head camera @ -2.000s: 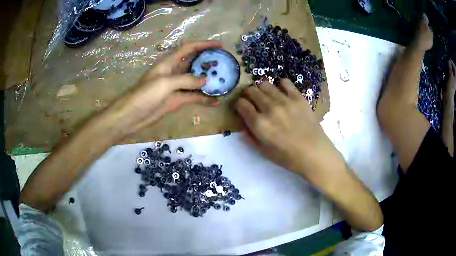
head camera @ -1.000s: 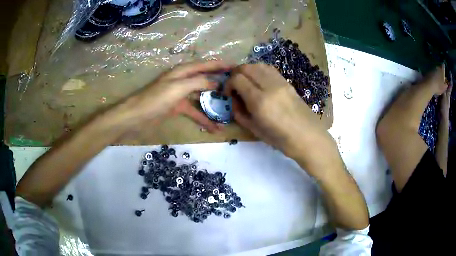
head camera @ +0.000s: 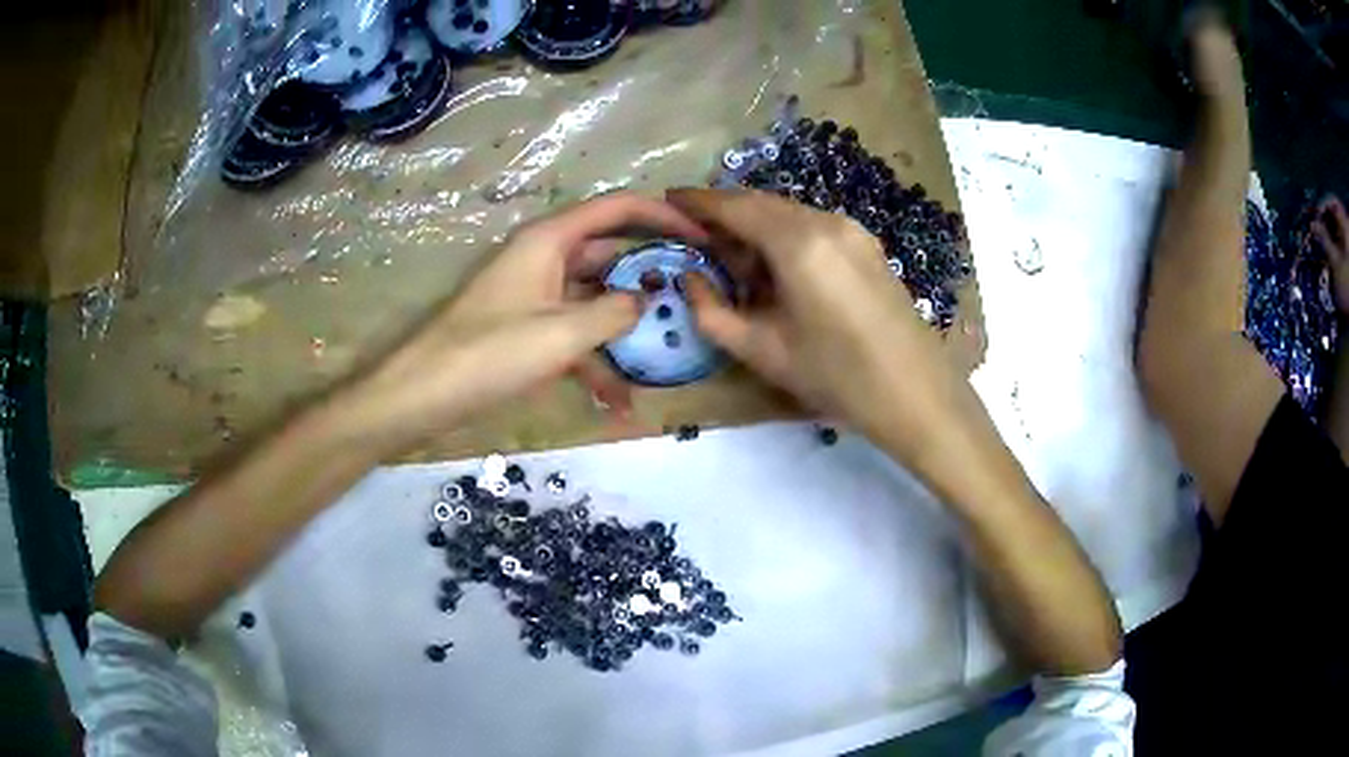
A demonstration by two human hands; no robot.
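Note:
A round housing (head camera: 669, 355) with a pale blue inner face, dark holes and a dark rim faces up above the brown board. My left hand (head camera: 570, 296) grips it from the left, thumb on the face. My right hand (head camera: 792, 281) is at its right side, fingers round the rim and thumb on the face. Whether a small insert is under the fingers is hidden. Small dark inserts (head camera: 873, 192) are heaped on the board behind my right hand. A second pile of small parts (head camera: 577, 577) lies on the white sheet nearest me.
More housings (head camera: 570, 30) lie at the top of the brown board (head camera: 370, 252), partly under clear plastic film (head camera: 193, 148). Another person's arm (head camera: 1198, 311) is at the right beside a dark shiny pile (head camera: 1284, 326). A few loose parts lie singly on the sheet.
My right hand has moved from the insert heap to the housing and now has its thumb on the face. The housing is lower than at first. A loose part now shows near my right forearm.

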